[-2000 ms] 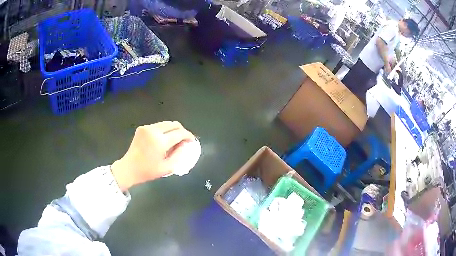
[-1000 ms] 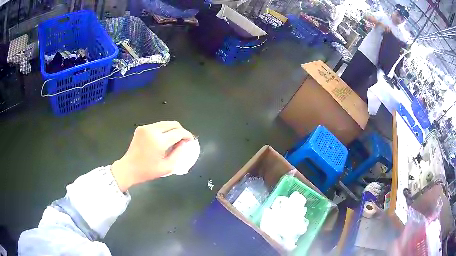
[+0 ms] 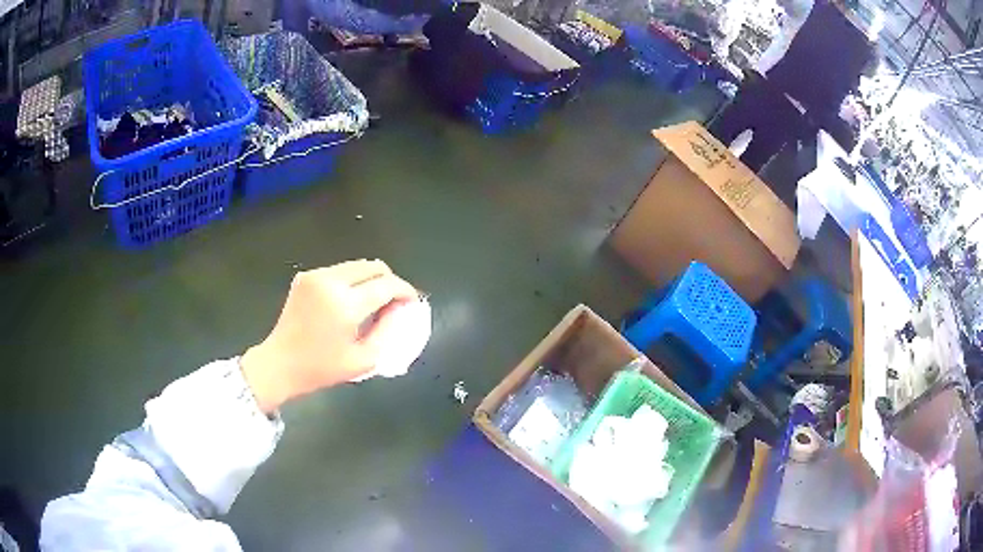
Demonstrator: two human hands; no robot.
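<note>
My left hand reaches in from the lower left, in a light grey-blue sleeve, over the floor. Its fingers are curled around a small white fabric piece, whose rounded part shows beyond the fingertips. The rest of the piece is hidden in the hand. My right hand is not in view.
A brown carton at lower centre holds plastic bags and a green basket of white pieces. Blue stools, a larger carton and a table edge stand right. Blue crates stand upper left.
My left hand keeps its grip and place in the picture. The near carton and stools have shifted slightly right in view. At upper right, dark cloth now hides most of the person seen before.
</note>
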